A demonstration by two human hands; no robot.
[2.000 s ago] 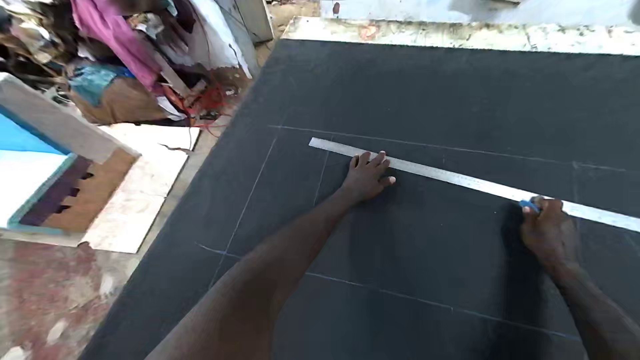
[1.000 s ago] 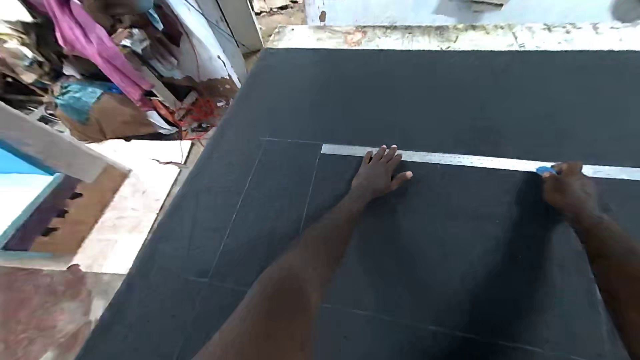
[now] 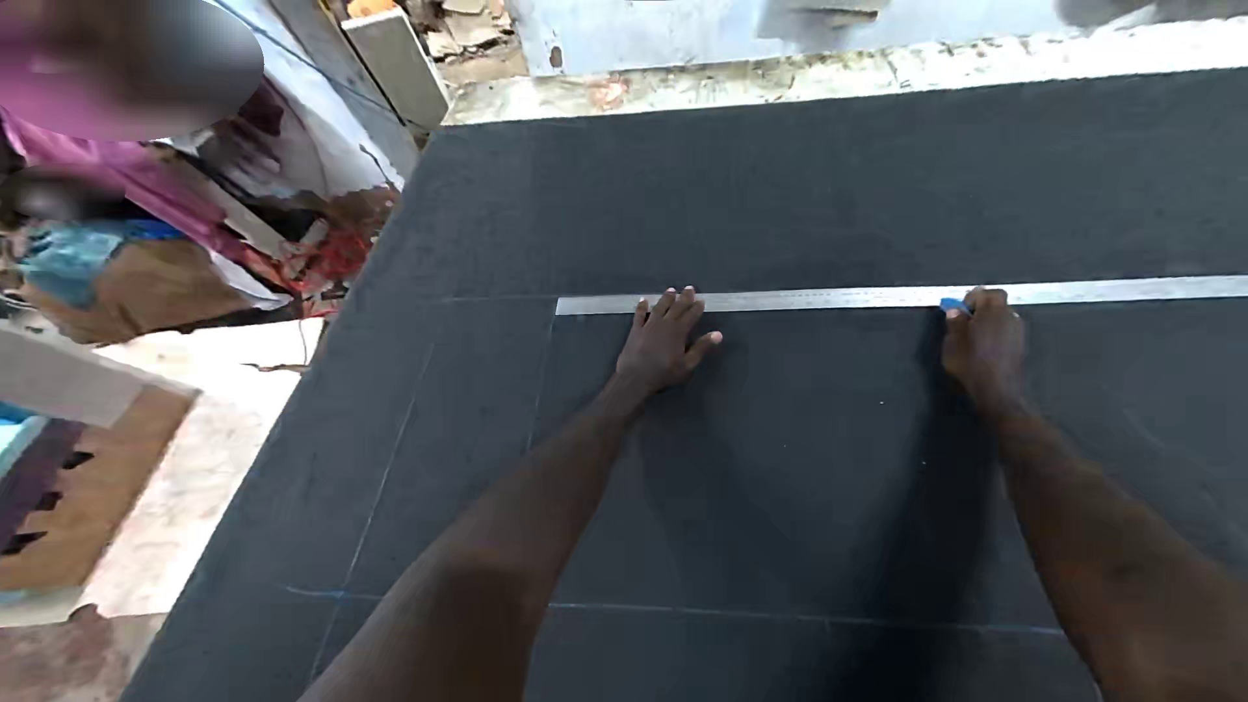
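Note:
A long metal ruler lies across dark grey fabric spread on a table, its right end beyond the frame. My left hand rests with spread fingertips on the ruler near its left end, holding nothing. Farther right, my right hand pinches a small blue piece of chalk at the ruler's lower edge. Thin pale lines mark the fabric: one runs from the ruler's left end toward me, another slants farther left, and a bluish line crosses below, partly hidden by my forearms.
A pale, stained ledge runs along the fabric's far edge. At the left are a heap of cloths, a brown board with dark notches and a pale panel. A blurred pink and dark shape fills the upper left corner.
The ruler, slanted two seconds ago, now lies nearly level along the upper line, its left end at the short crosswise line. Both hands have stayed on it. The view has shifted.

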